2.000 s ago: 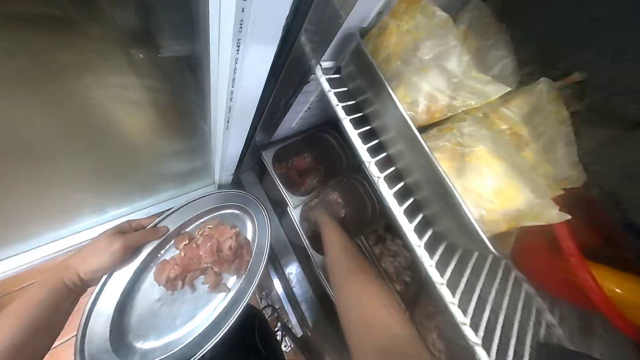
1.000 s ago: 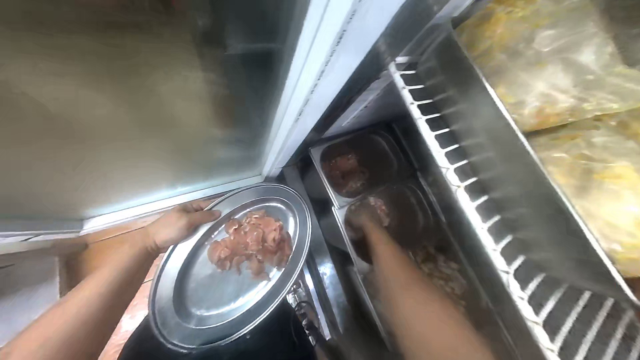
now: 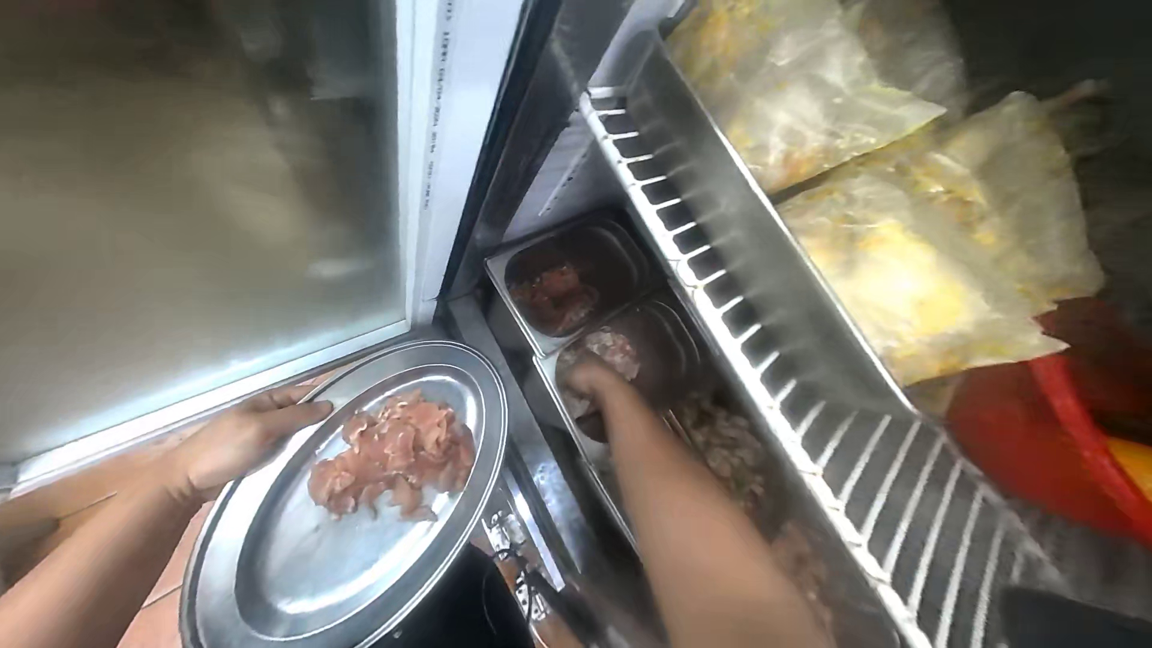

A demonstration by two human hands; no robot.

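My left hand (image 3: 256,432) grips the rim of an oval metal platter (image 3: 315,585), thumb on top. Pieces of raw meat (image 3: 396,454) lie in a heap on the platter. My right hand (image 3: 589,378) reaches down into a metal food pan (image 3: 666,342) of pale, minced-looking or chopped meat (image 3: 614,349); its fingertips are hidden, so whether they hold anything does not show. Behind it stands another metal pan (image 3: 612,247) with darker red meat (image 3: 558,292). Nearer, partly under my right forearm, is a pan of pale pieces (image 3: 724,441).
A white wire shelf (image 3: 738,333) with a metal tray (image 3: 774,261) overhangs the pans on the right. Beyond are plastic bags of yellowish food (image 3: 900,261) and a red container (image 3: 1017,432). A glass door with a white frame (image 3: 450,135) stands at left.
My right hand stays in the same pan, and my left hand keeps hold of the platter of meat. The view has shifted slightly.
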